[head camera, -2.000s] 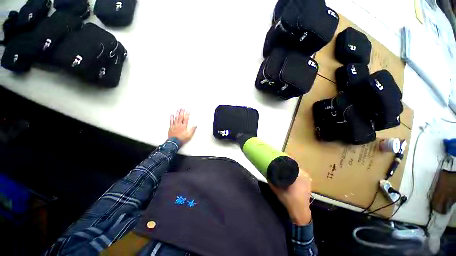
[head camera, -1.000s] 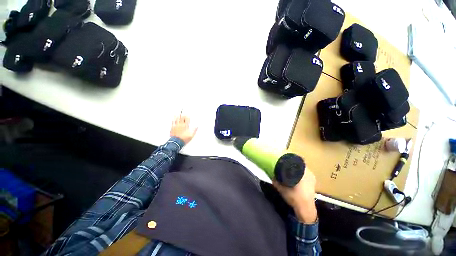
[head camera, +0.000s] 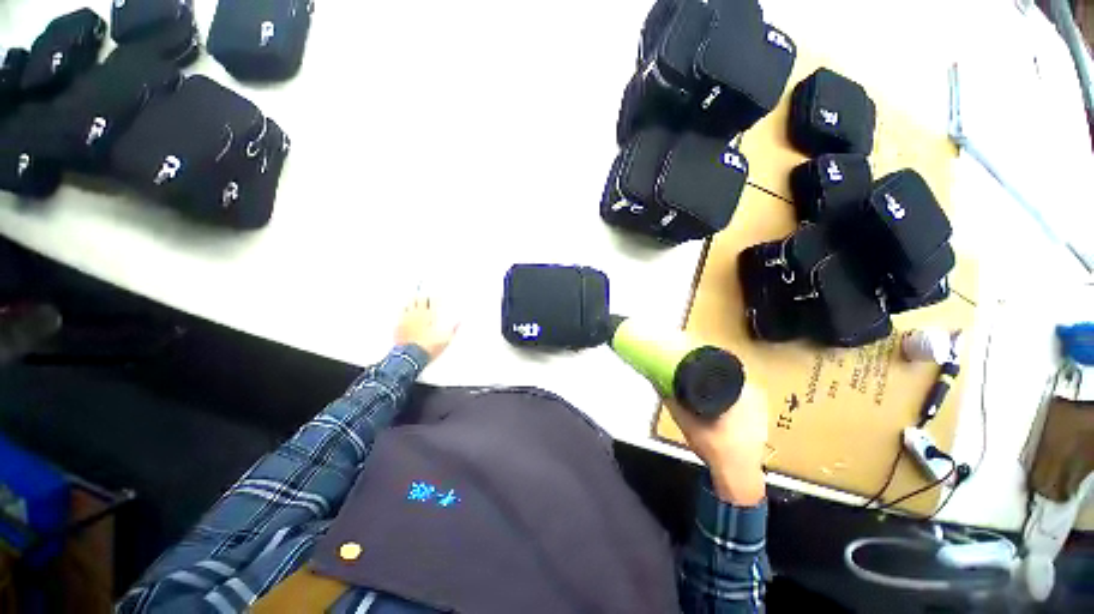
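Observation:
A small black bag (head camera: 554, 306) lies flat on the white table, with its small white logo at the lower left. My right hand (head camera: 723, 429) is closed round a lime-green hot air gun (head camera: 648, 351) with a black rear cap. The gun's dark nozzle is at the bag's right edge; whether it touches cannot be told. My left hand (head camera: 422, 323) rests on the table left of the bag, empty, with its fingers spread and pale in the glare.
Black bags are piled at the far left (head camera: 198, 150) and right of centre (head camera: 684, 180). More bags (head camera: 828, 288) sit on brown cardboard (head camera: 828, 414). A power strip (head camera: 921, 450) with black cords and a whitish round tub (head camera: 924, 345) are at the right.
The hot air gun's nozzle has moved from the bag's lower edge near the logo to its right edge. The view has shifted a little. My left hand stays flat on the table.

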